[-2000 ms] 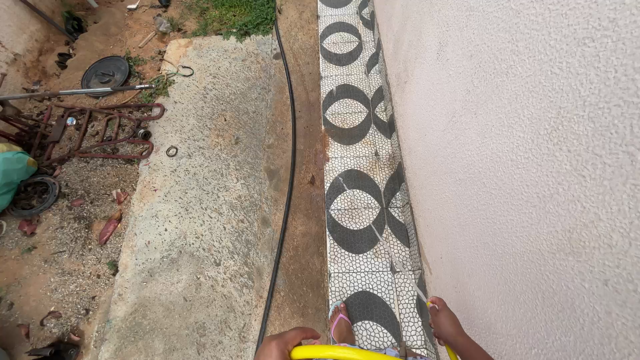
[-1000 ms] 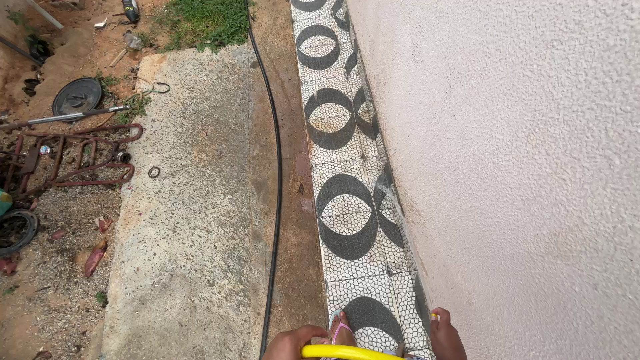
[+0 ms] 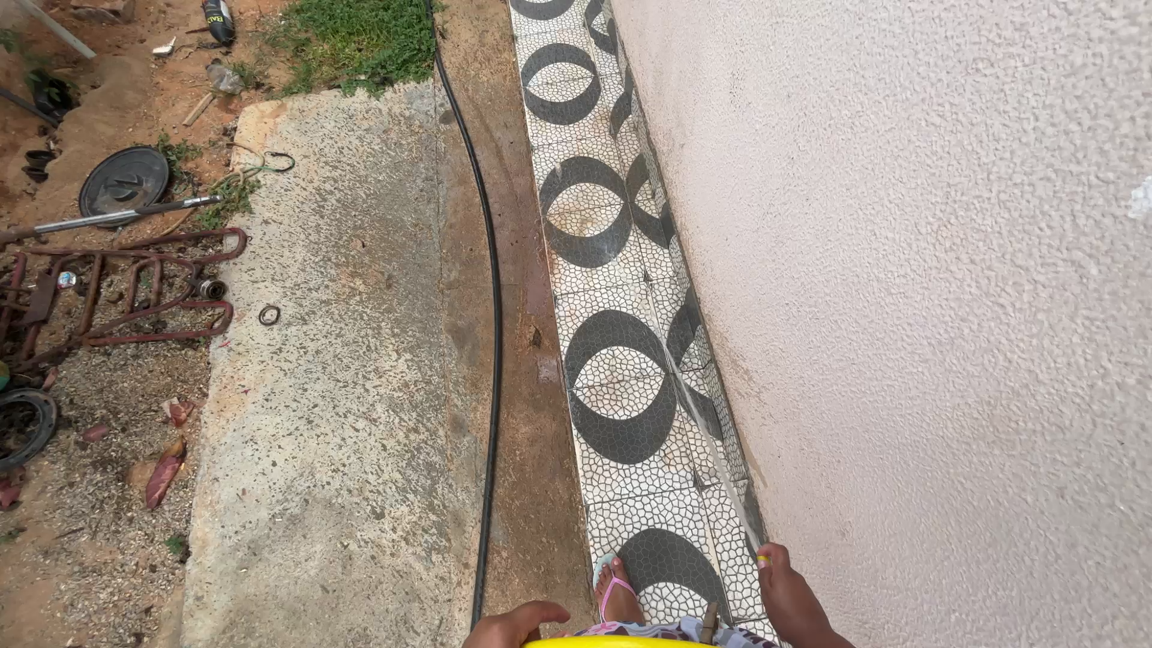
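Observation:
My right hand (image 3: 792, 594), at the bottom right near the wall, is closed around the end of a yellow hose, whose tip (image 3: 764, 560) shows at the fingers. A thin stream of water (image 3: 706, 427) runs from it up over the patterned tiles (image 3: 630, 477). At the bottom edge, my left hand (image 3: 515, 626) is beside a yellow hose length (image 3: 616, 642); its thumb lies above the hose, and the rest of the grip is cut off by the frame. One foot in a pink-strapped flip-flop (image 3: 617, 589) stands on the tiles between the hands.
A textured pale wall (image 3: 900, 270) borders the tiles on the right. A black hose (image 3: 494, 315) lies along the brown strip beside a concrete slab (image 3: 333, 360). Farther left are a rusty metal frame (image 3: 90, 306), a black round lid (image 3: 124, 184) and a metal pole (image 3: 117, 216). Grass (image 3: 360, 40) grows beyond.
The water stream now shows plainly, reaching up the tiles from my right hand. The yellow hose by my left hand sits lower in view than before.

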